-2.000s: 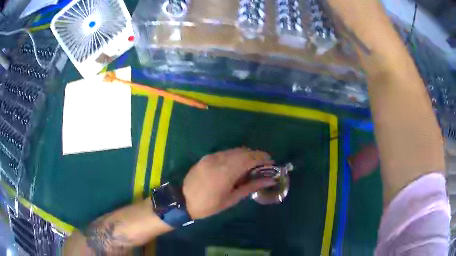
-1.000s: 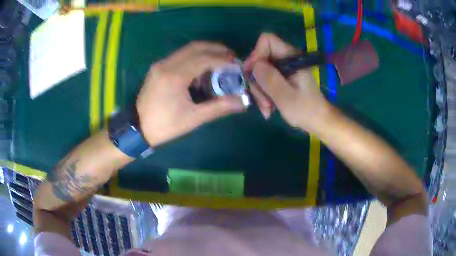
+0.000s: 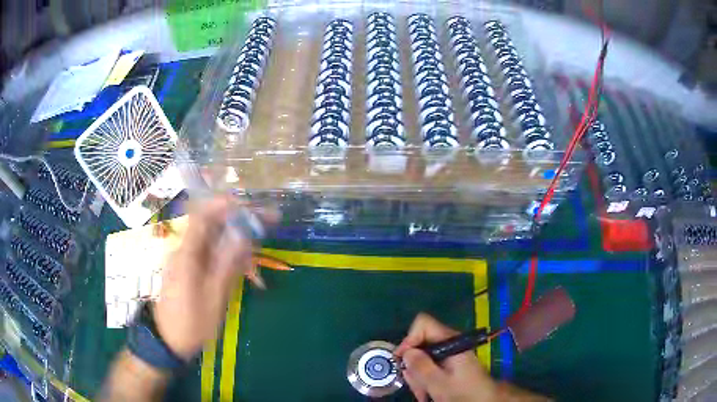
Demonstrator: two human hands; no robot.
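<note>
A round silver speaker driver (image 3: 377,367) with a dark ringed centre shows low on the green mat. My right hand (image 3: 444,369) holds a black test probe (image 3: 456,345), its front end and my fingertips at the driver's right rim. Whether the tip touches a terminal is hidden. My left hand (image 3: 196,271) is strongly blurred at the left, over the white record sheet (image 3: 132,275) and near the tray's front left corner. A silvery-blue blur shows at its fingers; I cannot tell whether it is held.
Clear blister trays (image 3: 299,177) with rows of drivers stand at the back. A white fan (image 3: 130,153) is at upper left. An orange stick (image 3: 273,262) lies by the yellow tape. Red leads (image 3: 568,149) hang at right above a dark red pad (image 3: 542,318) and red block (image 3: 626,234).
My left hand has left the driver and moved up and left. The driver now shows lower, beside my right hand, which still holds the probe. The view has tilted up to the trays.
</note>
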